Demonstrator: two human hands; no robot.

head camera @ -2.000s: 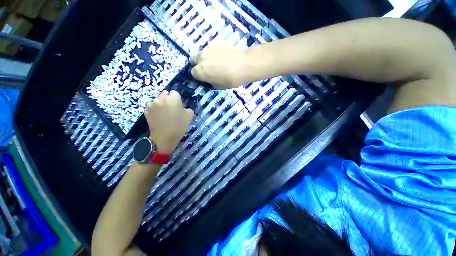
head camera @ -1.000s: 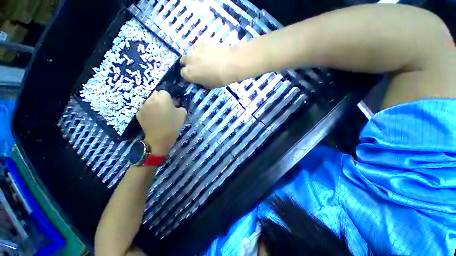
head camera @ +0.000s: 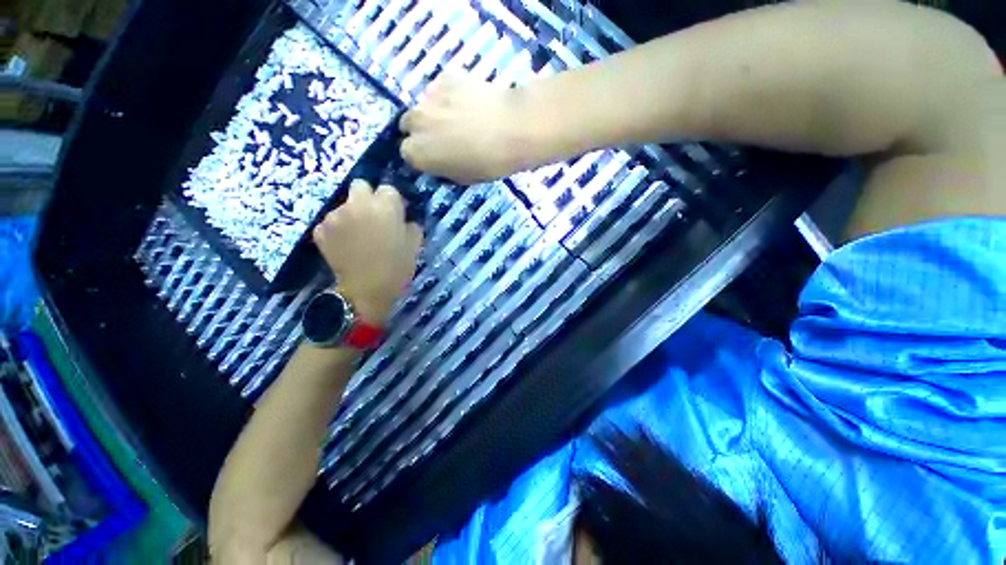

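Observation:
My left hand, with a round dark watch on a red band, is over the metal rows at the lower right edge of the small black tray. My right hand is just up and right of it, at the tray's right corner. Both hands have curled fingers facing a dark spot between them. Fingertips and anything pinched there are hidden or too dark to tell. Small white pieces heap in the tray, with black bottom showing in its middle. Silvery metal parts lie in slanting rows beneath tray and hands.
A large black tote with a thick raised rim surrounds the rows. Blue smock cloth is at lower right, dark hair at the bottom. A blue frame edge and a green strip are outside the tote at left.
The view has shifted slightly. Both hands stay close together beside the small tray, with small changes in finger pose. The heaped pieces look much the same.

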